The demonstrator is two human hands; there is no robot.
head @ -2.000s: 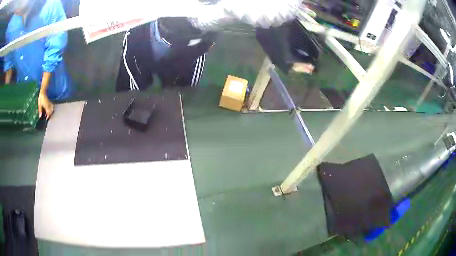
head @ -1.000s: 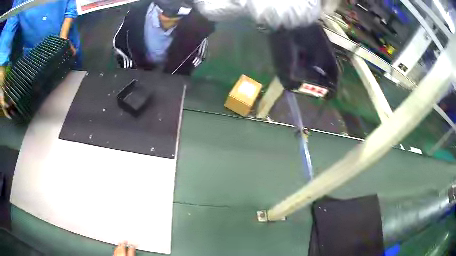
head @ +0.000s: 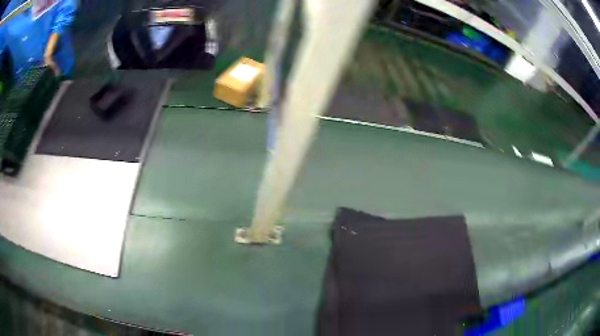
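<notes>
Neither of my hands is in the picture. A stack of black mats [head: 401, 275] lies on the green bench at the lower right, nearest in front of me. A pale grey-white sheet [head: 69, 210] lies flat at the left. Another black mat [head: 72, 134] lies on the sheet's far part. A small black open tray [head: 108, 100] sits on that mat; its inside is too blurred to tell.
A cream post [head: 289, 144] stands on the green bench [head: 197, 177]. A brown carton [head: 240, 82] sits at the far edge. A rack of boards [head: 23, 121] is at the left. A person in blue [head: 39, 39] and one in dark clothing [head: 164, 46] are opposite. A blue object [head: 503, 316] lies lower right.
The view has swung right, so the sheet, tray and carton sit further left. The fingertips seen at the sheet's near edge are gone. The rack, held by the person in blue, has come down beside the sheet.
</notes>
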